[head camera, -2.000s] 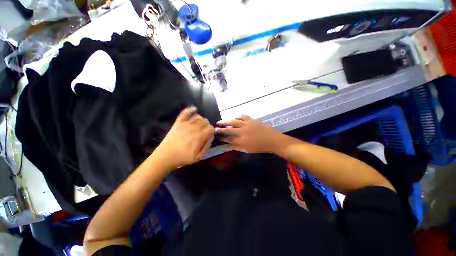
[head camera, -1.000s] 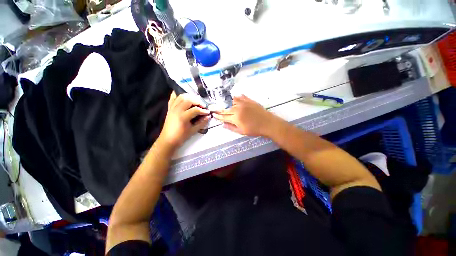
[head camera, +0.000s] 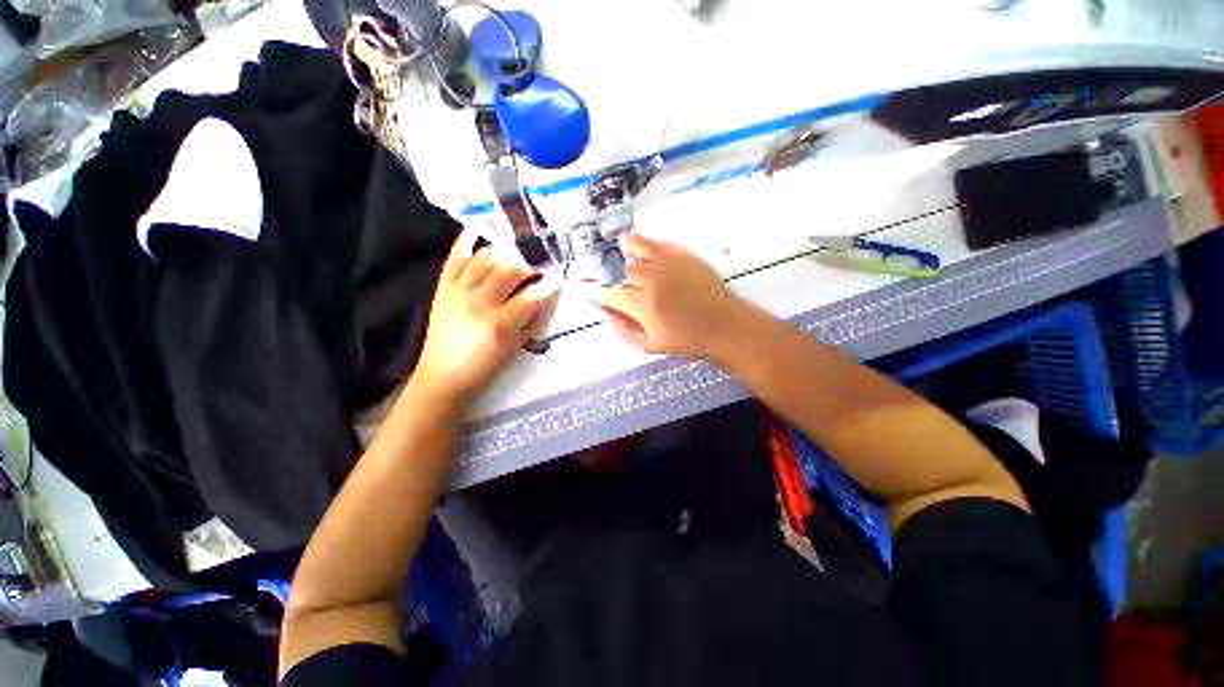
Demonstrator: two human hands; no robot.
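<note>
The black garment lies bunched on the table left of the needle, with a white oval piece showing on it. My left hand is at the left of the presser foot, fingers on the garment's edge; a small dark bit of cloth shows by its fingertips. My right hand is just right of the presser foot, with fingertips bent down close to it. Whether the right fingers hold any cloth cannot be told. The sewing machine stands behind, with blue round attachments above the needle.
Thread snips and a black flat box or phone lie at the right. A ruler strip runs along the front edge. A blue crate stands below right. Clear plastic bags lie upper left.
Both hands moved from the front edge up to the presser foot, and the garment edge left the table's front. Over the last second the hands stayed there, and the fingertips parted slightly.
</note>
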